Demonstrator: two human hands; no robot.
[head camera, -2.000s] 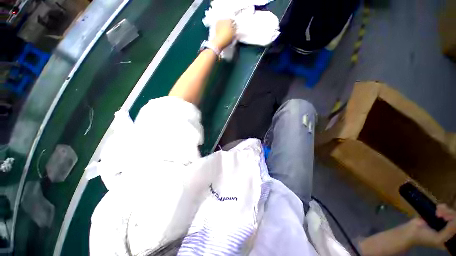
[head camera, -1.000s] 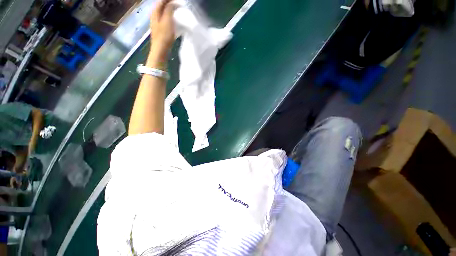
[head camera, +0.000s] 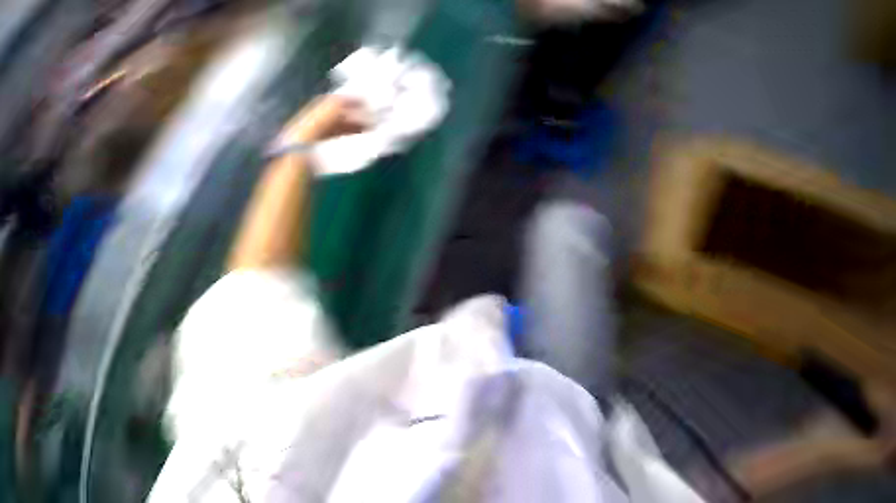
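Note:
The view is strongly blurred. My left hand (head camera: 334, 120) is over the green bench and closed on a bunched white cloth (head camera: 393, 103), which spreads to the right of the fingers. My right hand (head camera: 825, 447) is at the lower right edge, blurred, below the open carton. It is at the black screwdriver (head camera: 835, 388), a dark cylinder lying across the carton's front side. The fingers of my right hand are too blurred to make out singly.
An open brown carton (head camera: 678, 211) stands on the grey floor at the right. A pale metal rail (head camera: 123, 324) and belt run along the left. A blue stool (head camera: 570, 133) and another person's dark clothing are at the top centre. A black cord (head camera: 693, 432) hangs at the lower right.
The white cloth was hanging long from my left hand and is now bunched over the bench. My left hand has come down from the top edge. The whole view has shifted and blurred.

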